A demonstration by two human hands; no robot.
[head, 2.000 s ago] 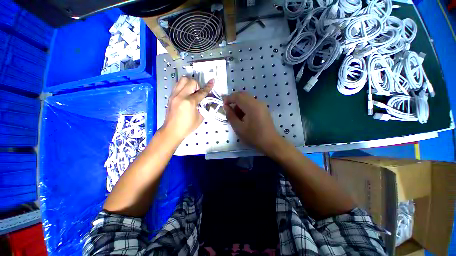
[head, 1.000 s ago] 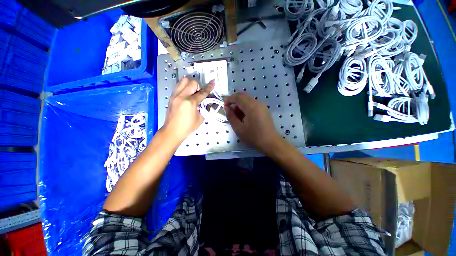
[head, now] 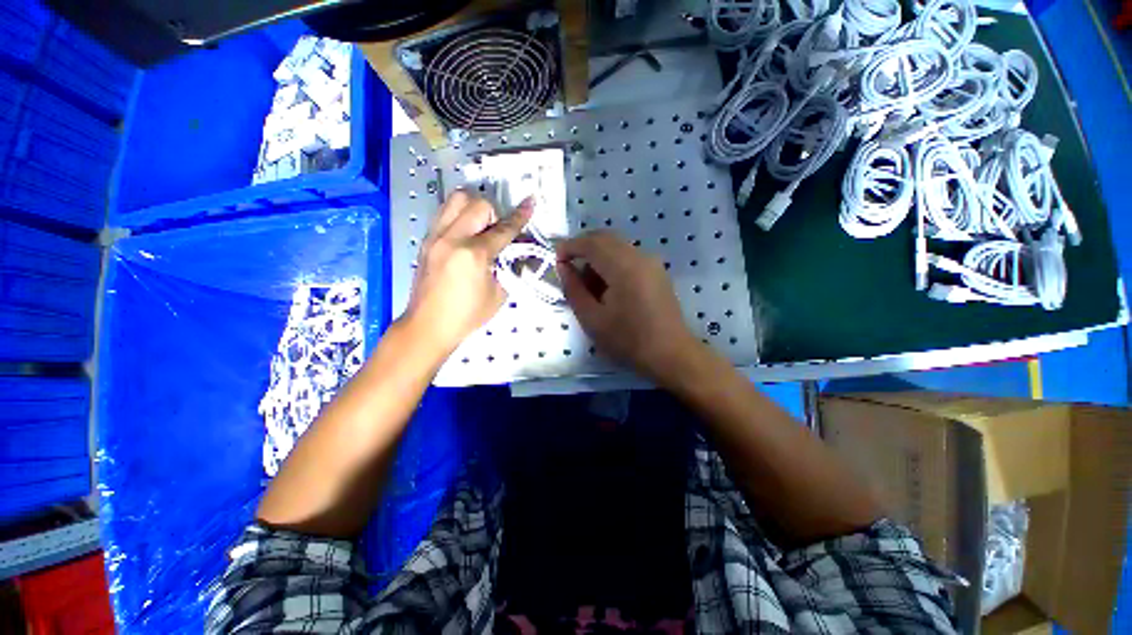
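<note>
A white coiled USB cable (head: pixel 531 275) lies between my hands, just in front of the white marking fixture (head: pixel 541 176) on the perforated work plate (head: pixel 646 186). My left hand (head: pixel 462 258) is at the fixture's near left side, with its index finger and thumb pressed together at the cable's upper end. My right hand (head: pixel 617 293) pinches the cable at the right side of the coil. The cable's plug end is hidden by my left fingers or too small to make out.
A round fan grille (head: pixel 490 81) stands behind the fixture. Many coiled cables lie on the green mat (head: pixel 844 292) at right. A lined blue bin (head: pixel 186 360) with cables and a blue bin (head: pixel 186 137) with white pieces are at left. An open cardboard box (head: pixel 900 453) is low right.
</note>
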